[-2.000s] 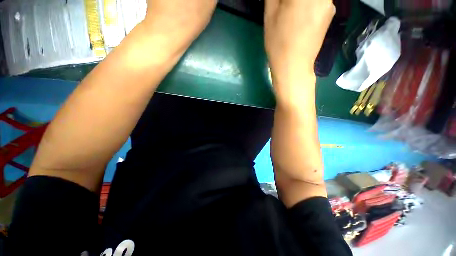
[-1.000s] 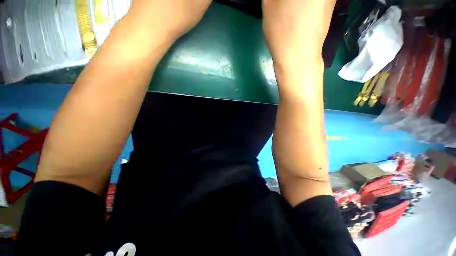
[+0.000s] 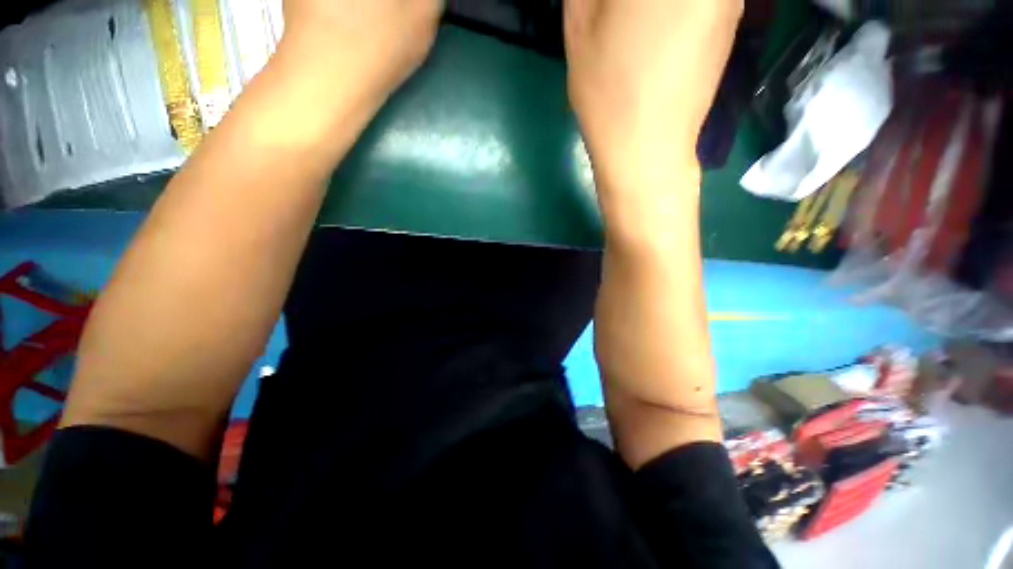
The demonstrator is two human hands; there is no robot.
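Note:
My left hand (image 3: 372, 25) is at the top edge above the green bench top (image 3: 467, 167); its fingers are cut off by the picture's edge. My right hand (image 3: 653, 45) is also at the top edge, to the right, with its fingers out of the picture. What either hand holds cannot be seen. A dark object (image 3: 505, 17) shows between the hands at the top edge. Gold bands (image 3: 176, 83) lie in pale plastic at the upper left. More gold bands (image 3: 816, 217) lie at the right, below a white cloth (image 3: 831, 117).
Red pads in clear plastic (image 3: 928, 178) lie at the bench's right. A dark object (image 3: 719, 122) lies beside my right wrist. A red frame (image 3: 39, 345) stands at the left on the blue floor (image 3: 778, 306). A carton (image 3: 816, 395) and red bagged parts (image 3: 850, 478) are at the lower right.
The view has shifted slightly, so the bench and floor things sit a little differently in the picture. My hands remain at the top edge, the left one slightly further left.

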